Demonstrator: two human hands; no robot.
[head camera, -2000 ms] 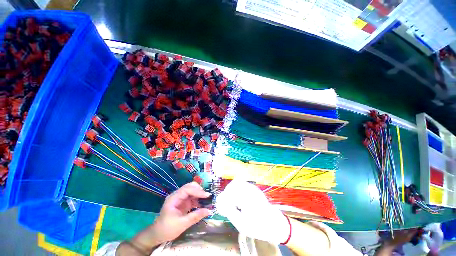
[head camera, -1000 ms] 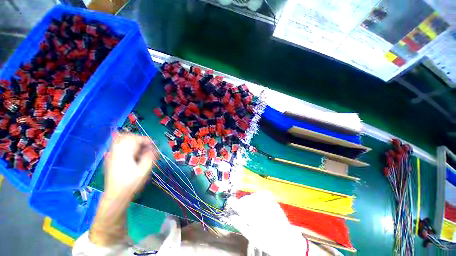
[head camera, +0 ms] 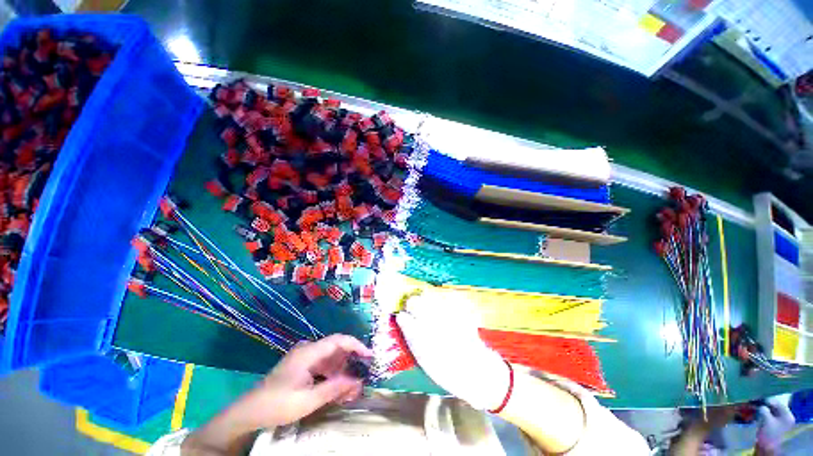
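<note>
My left hand (head camera: 316,378) is bare, low at centre, with its fingers closed around a small dark connector housing (head camera: 358,367). My right hand (head camera: 446,343) wears a white glove and lies over the near ends of the yellow wires (head camera: 535,310) and red wires (head camera: 553,358). Its fingertips are at the silvery crimp terminals (head camera: 390,307); whether they pinch a wire cannot be told. Loose red and black housings (head camera: 307,169) are heaped left of the wire ends. Part-wired harnesses (head camera: 223,285) are fanned out between the blue bin and my left hand.
A large blue bin (head camera: 116,187) of housings stands at left, a small blue bin (head camera: 134,387) below it. Cardboard dividers (head camera: 553,225) separate blue, black and green wires. A harness bundle (head camera: 691,294), a compartment tray (head camera: 767,267) and another person's hand (head camera: 691,438) are at right.
My left hand has left the part-wired harnesses by the blue bin and now holds a housing near the wire ends. My gloved right hand is now at the yellow and red wire tips. The view has shifted.
</note>
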